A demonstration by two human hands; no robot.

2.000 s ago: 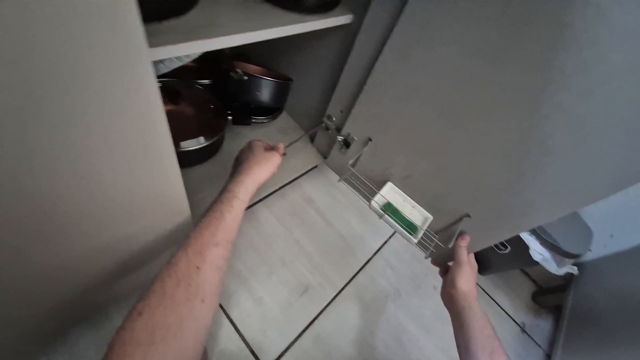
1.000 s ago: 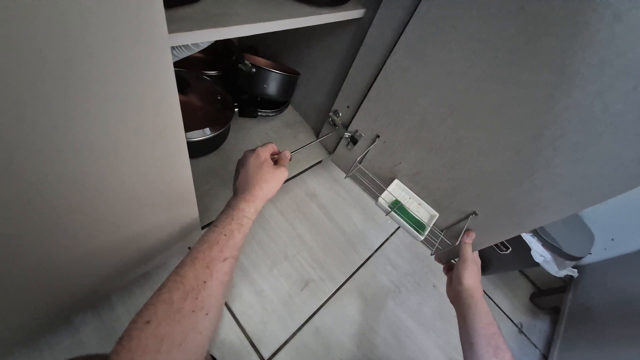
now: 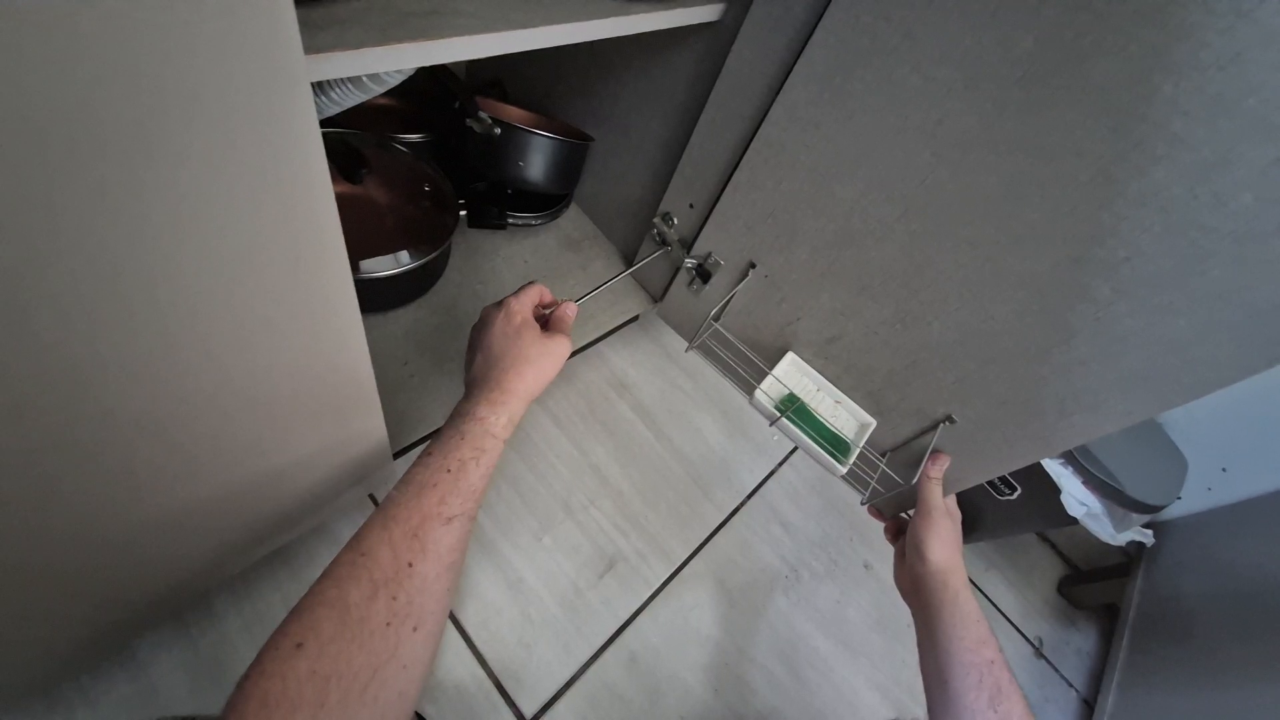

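My left hand (image 3: 522, 345) grips a screwdriver (image 3: 622, 277) by its handle, mostly hidden in the fingers. The thin metal shaft runs up to the right, its tip at the cabinet-side part of a metal hinge (image 3: 665, 232). The hinge's other part (image 3: 703, 268) sits on the open cabinet door (image 3: 950, 200). My right hand (image 3: 925, 530) holds the door's lower edge, thumb on the inner face, beside a wire rack (image 3: 722, 350). In the rack lies a white plastic tray (image 3: 860, 423) with a green item (image 3: 815, 428) in it.
Dark pots, one a lidded pan (image 3: 395, 215) and one an open saucepan (image 3: 535, 145), stand on the cabinet floor under a shelf (image 3: 520, 38). A pale panel (image 3: 170, 250) rises at the left. A bin (image 3: 1030, 500) with a grey lid stands behind the door, over floor tiles (image 3: 620, 500).
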